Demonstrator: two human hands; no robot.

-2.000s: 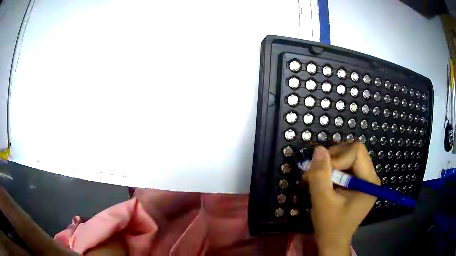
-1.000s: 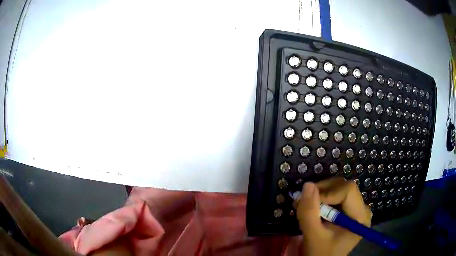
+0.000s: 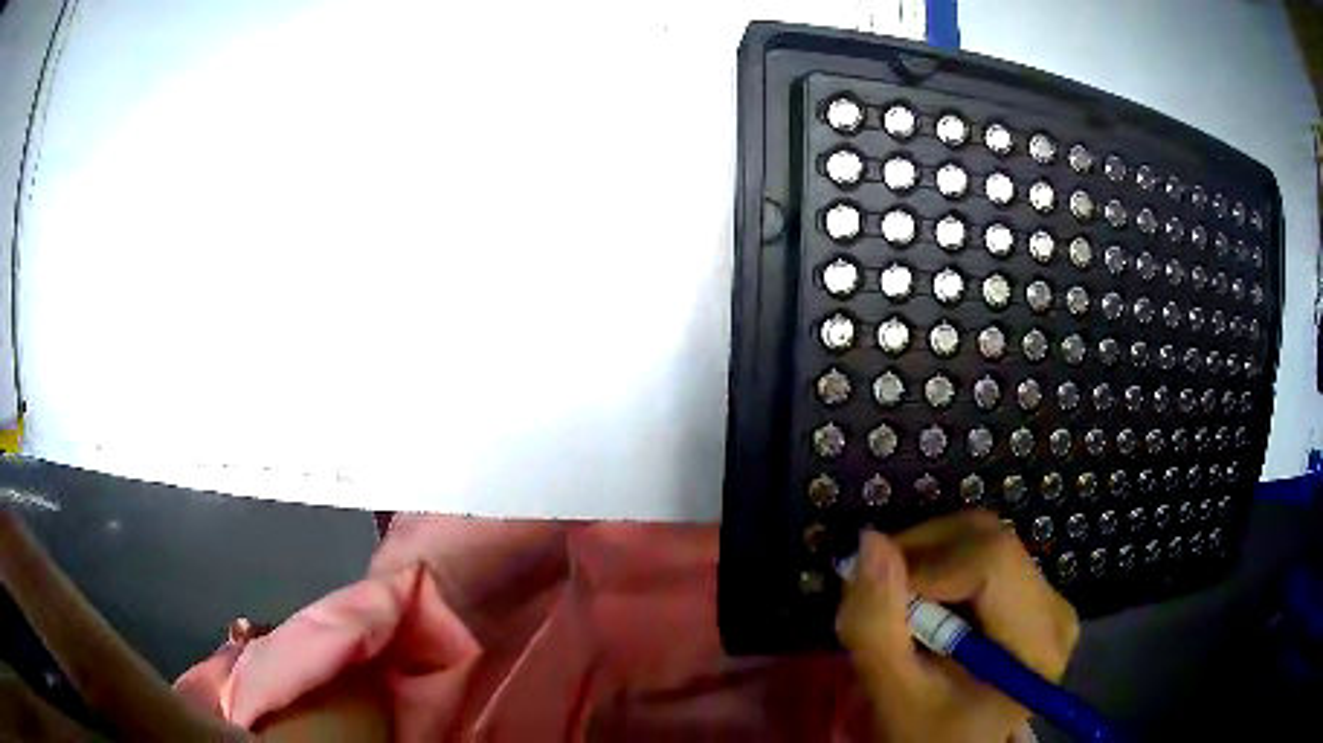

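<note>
The black component tray [image 3: 769, 349] lies at the right, over the white table's near edge. Small round metal parts [image 3: 942, 337] sit in its pockets in rows, brighter at the upper left. My right hand [image 3: 958, 610] is closed around a blue marker pen [image 3: 1001, 672] over the tray's lower left part. The marker's tip end is near the parts in the lowest rows; whether it touches one cannot be told. My hand hides some pockets. My left hand is not visible; only a pink sleeve shows at the lower left.
The white table top [image 3: 363, 261] spreads left of the tray. A strip of blue tape [image 3: 942, 22] runs behind the tray's far edge. A bit of yellow tape [image 3: 10, 434] shows at the left edge. Pink clothing [image 3: 610, 617] is below the table edge.
The tray appears higher in view, its near side raised. My right hand with the marker has moved down the tray to the lowest rows, uncovering parts in the middle rows.
</note>
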